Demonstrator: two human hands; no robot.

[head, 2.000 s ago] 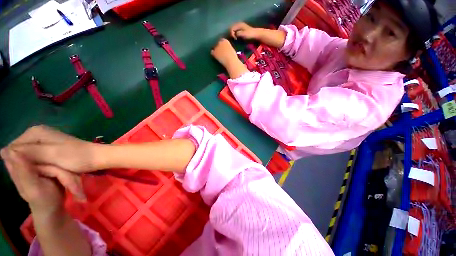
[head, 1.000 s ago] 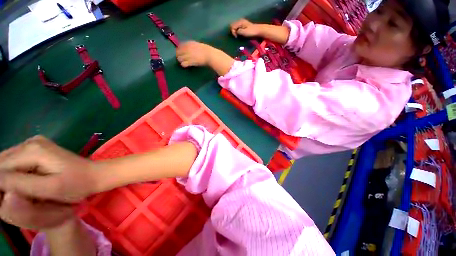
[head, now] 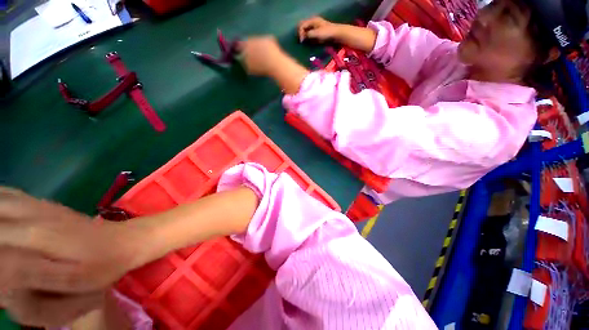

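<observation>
My right hand is large and blurred at the left edge, its arm crossing over the red-orange compartment tray. My left hand is mostly hidden beneath it and cut off by the picture's edge. The hands overlap; whether they hold anything between them cannot be told. A maroon strap with a shiny buckle shows just beyond my right hand at the tray's left edge; its lower part is hidden. The tray pockets that show look bare. Two maroon-strapped watches lie crossed on the green mat beyond the tray.
A coworker in a pink striped smock sits to the right, one hand on maroon-strapped watches. A red tray crowded with watches lies by them. Papers with a blue pen are at upper left, blue racks at right.
The coworker's hand has reached left and gathered the two watches that lay apart on the mat. My hands have shifted slightly down, uncovering more of the strap beside the tray.
</observation>
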